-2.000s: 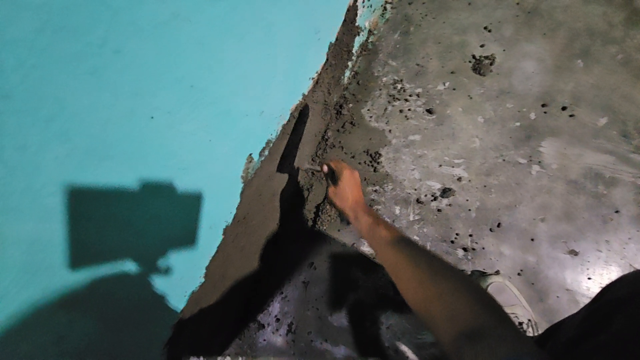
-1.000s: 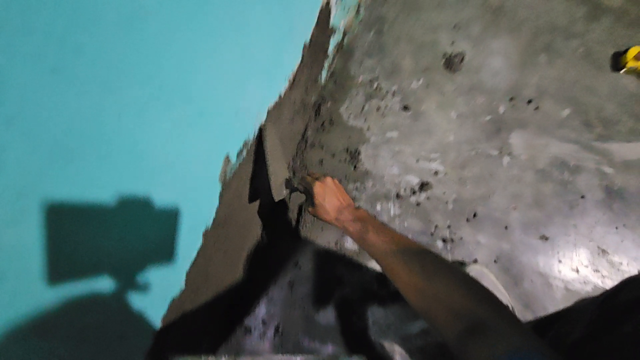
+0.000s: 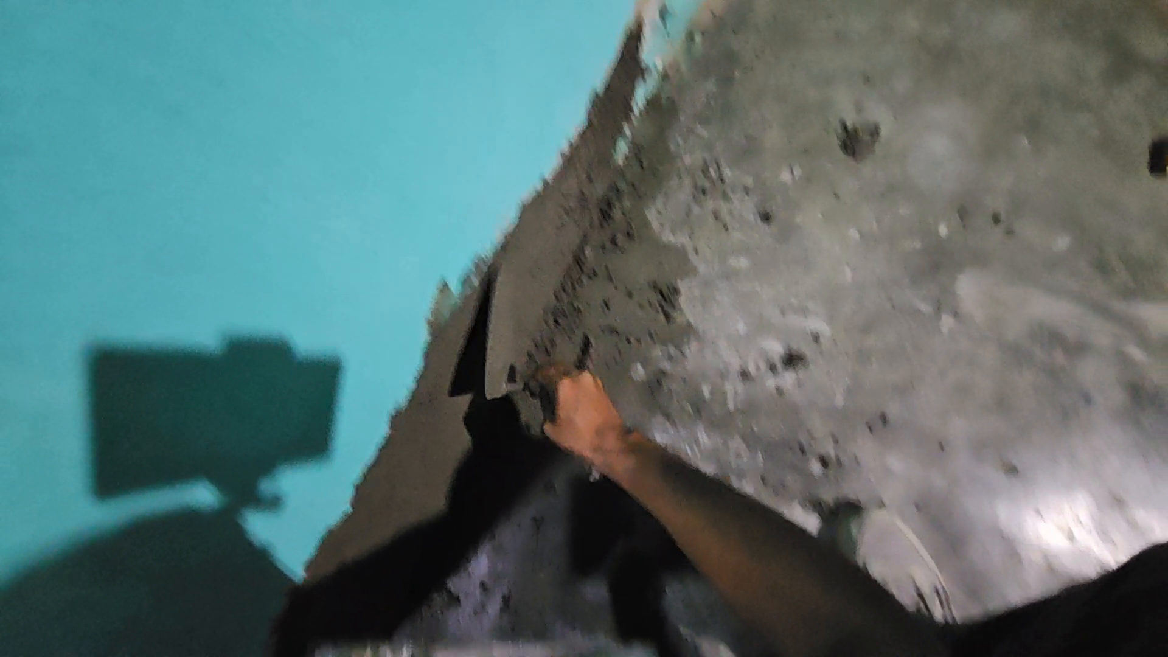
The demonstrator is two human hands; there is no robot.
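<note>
My right hand (image 3: 584, 411) is closed around the handle of a plastering trowel (image 3: 506, 338), whose flat metal blade lies along a band of wet grey mortar (image 3: 411, 456). The mortar covers the lowest part of a turquoise wall (image 3: 228, 164), beside the concrete floor. A narrow dark shadow runs along the blade's left edge. Motion blur hides the details of the grip. My left hand is out of the view.
Mortar crumbs and a larger lump (image 3: 858, 139) are scattered on the concrete floor (image 3: 894, 292). At the lower right are a shoe (image 3: 899, 557) and dark clothing. A dark object (image 3: 1157, 157) shows at the right edge. Shadows fall on the wall.
My right hand and the trowel have moved down along the mortar band, toward my body. A yellow and black object at the right edge a second ago is now mostly out of view.
</note>
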